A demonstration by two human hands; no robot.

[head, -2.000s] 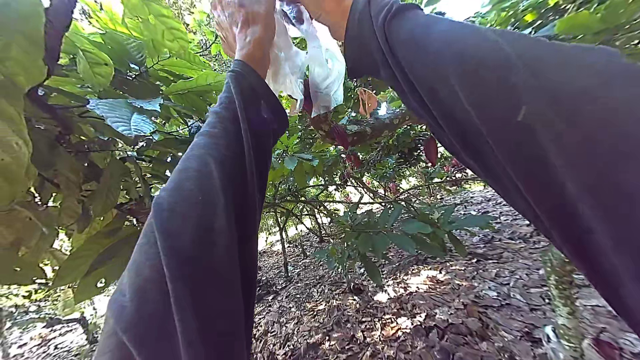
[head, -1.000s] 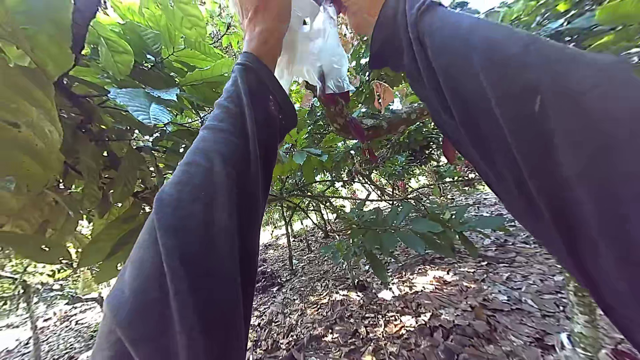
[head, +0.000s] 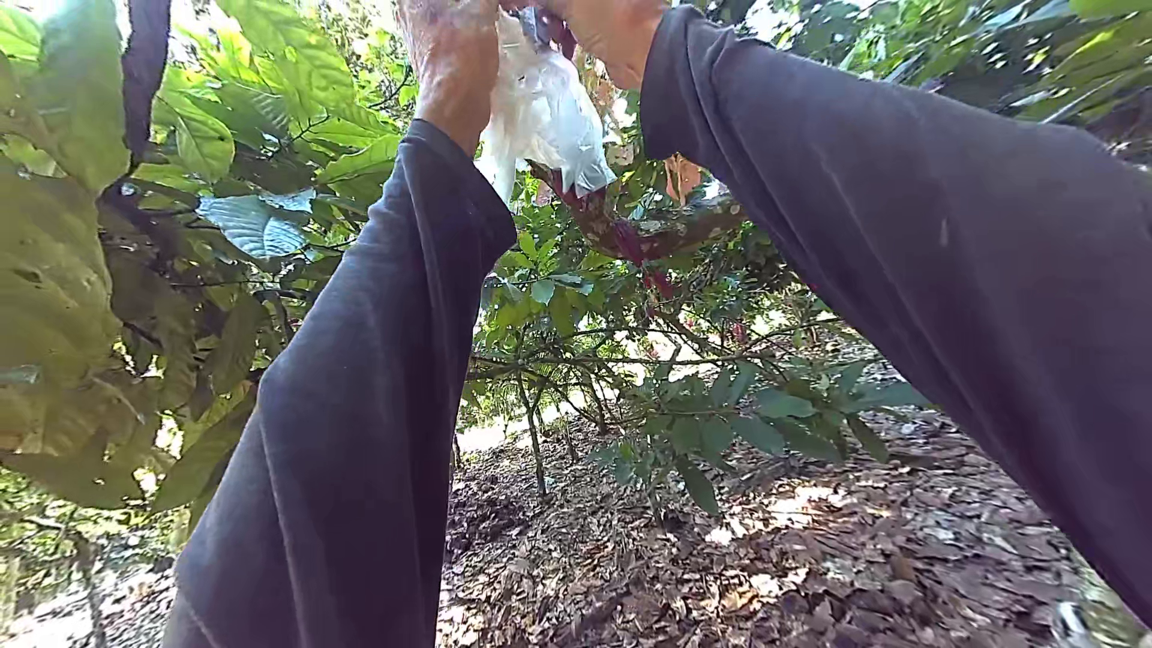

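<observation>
Both my arms, in dark long sleeves, reach up to the top edge of the view. My left hand (head: 454,67) is at the left side of a translucent white plastic bag (head: 544,117), its fingers cut off by the frame's edge. My right hand (head: 616,31) is at the bag's upper right, its fingers partly out of view. The bag hangs crumpled between the two hands. Something dark, not clear in kind, shows between the hands at the top. Just below the bag runs a thick branch (head: 693,227) with reddish pods (head: 627,241) at it.
Large green leaves (head: 261,90) crowd the left side, with a dark thin stem (head: 146,72) in front. A dry brown leaf (head: 682,178) hangs by the branch. Low leafy twigs (head: 756,427) spread ahead, over ground covered in dry leaf litter (head: 630,558).
The bag's lower part has changed shape between my hands, which stay raised near the top edge. More of the reddish pods and branch shows under the bag than two seconds ago.
</observation>
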